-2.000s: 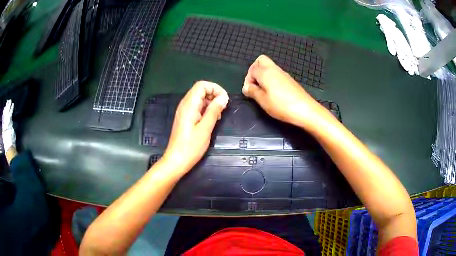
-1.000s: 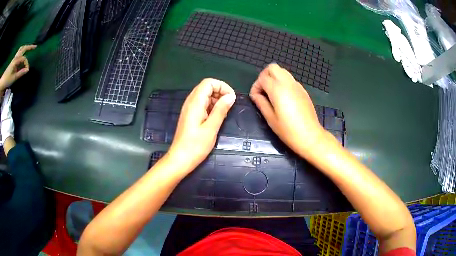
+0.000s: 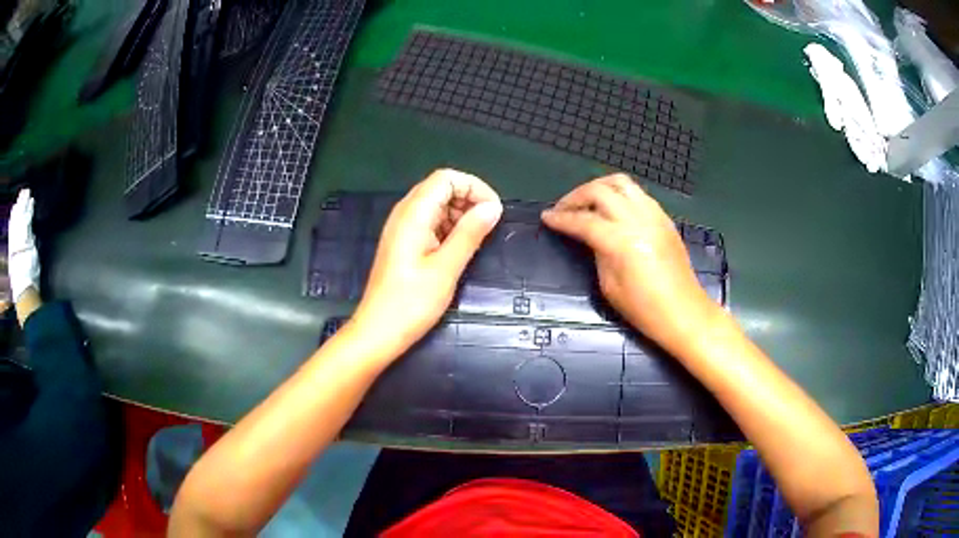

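Observation:
Two black trimmer bases lie underside up, side by side: the far one (image 3: 489, 268) is partly covered by my hands, the near one (image 3: 484, 384) is at the bench edge. My bare left hand (image 3: 436, 236) is over the far base with thumb and forefinger pinched; whatever is between them is hidden. My bare right hand (image 3: 620, 231) is over the same base, right of its circle, fingertips close together pointing left; I cannot tell if they hold anything. The dark pad sheet (image 3: 536, 100) of small squares lies beyond the bases.
Printed trimmer bases (image 3: 268, 137) lie in a loose pile at the far left. A neighbour's white-gloved hand (image 3: 23, 247) is at the left edge. An empty white glove (image 3: 847, 105), clear plastic and clear strips (image 3: 938, 284) lie at right. Blue crates (image 3: 894, 473) stand below the edge.
My right hand has moved from near the pad sheet down and right over the far base. My left hand has shifted slightly right, still pinched. The neighbour's bare hand has left its earlier spot.

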